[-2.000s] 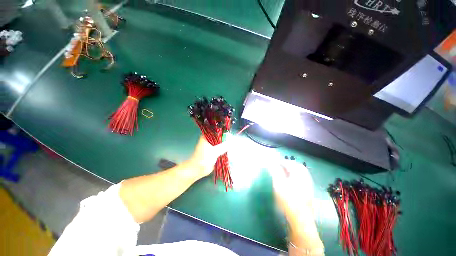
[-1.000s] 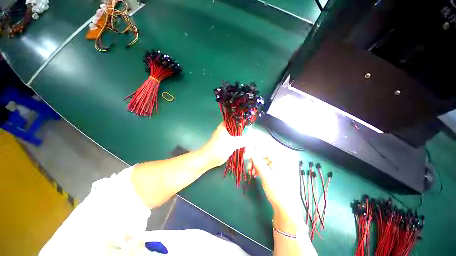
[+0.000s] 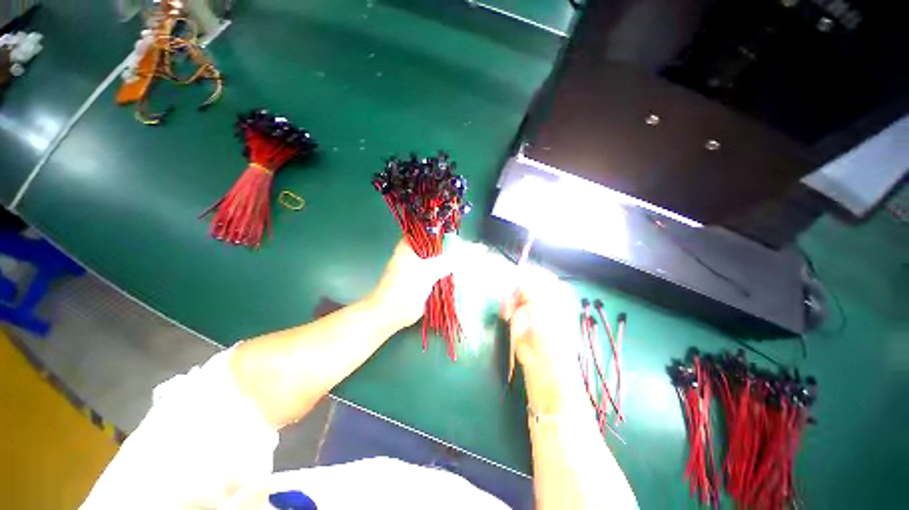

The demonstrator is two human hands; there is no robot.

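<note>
My left hand is shut around the held bunch, a fan of red wires with black connector ends up and tails hanging below. My right hand is just right of it, overexposed, and pinches a thin red wire harness. Its upper end points to the glaring lit base of the black wire sequence tester; glare hides the connector. A few loose harnesses lie on the green mat right of my right hand.
The untied pile lies at lower right. A tied bundle and yellow rubber band are at left. Orange-brown harnesses and white connectors lie far left. The monitor is beside the tester.
My right hand has moved from beside the held bunch to before the tester base, with a single wire. The view has also shifted. Loose harnesses hidden two seconds ago now show.
</note>
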